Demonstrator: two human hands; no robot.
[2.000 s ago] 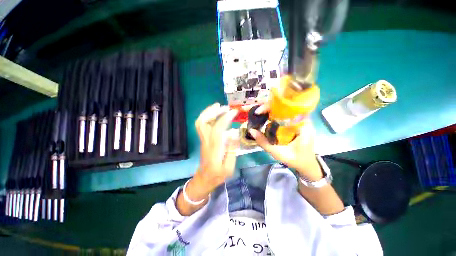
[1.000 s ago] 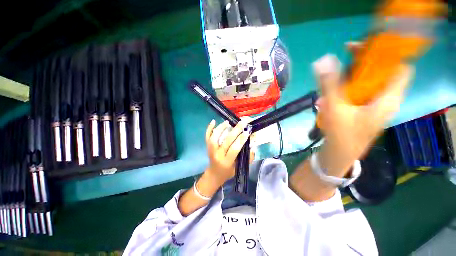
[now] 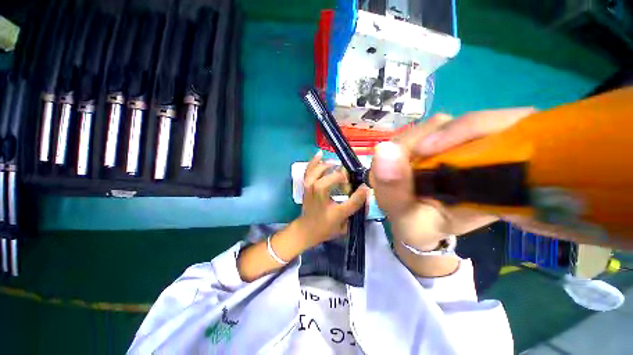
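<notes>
My left hand [image 3: 325, 201] holds a black folding leg assembly [image 3: 336, 132] at its pivot; one arm points up and left, another down toward my lap. My right hand [image 3: 430, 173] grips an orange electric screwdriver [image 3: 576, 156] with a black part [image 3: 479, 184], held sideways and close to the camera. My right fingers are beside the pivot and hide part of it. The screwdriver's tip and any screw cannot be made out.
The screw feeder [image 3: 389, 76] with its red base stands just beyond my hands. A black slotted tray [image 3: 232, 139] with several silver-ended parts lies at left, more parts at the far left edge. A white pad [image 3: 300, 182] lies behind my left hand. Blue crates [image 3: 534, 246] are at lower right.
The screwdriver has come down from the upper right to beside the pivot, now level and larger in view. My left hand still holds the leg assembly. The view has shifted, with the feeder further right.
</notes>
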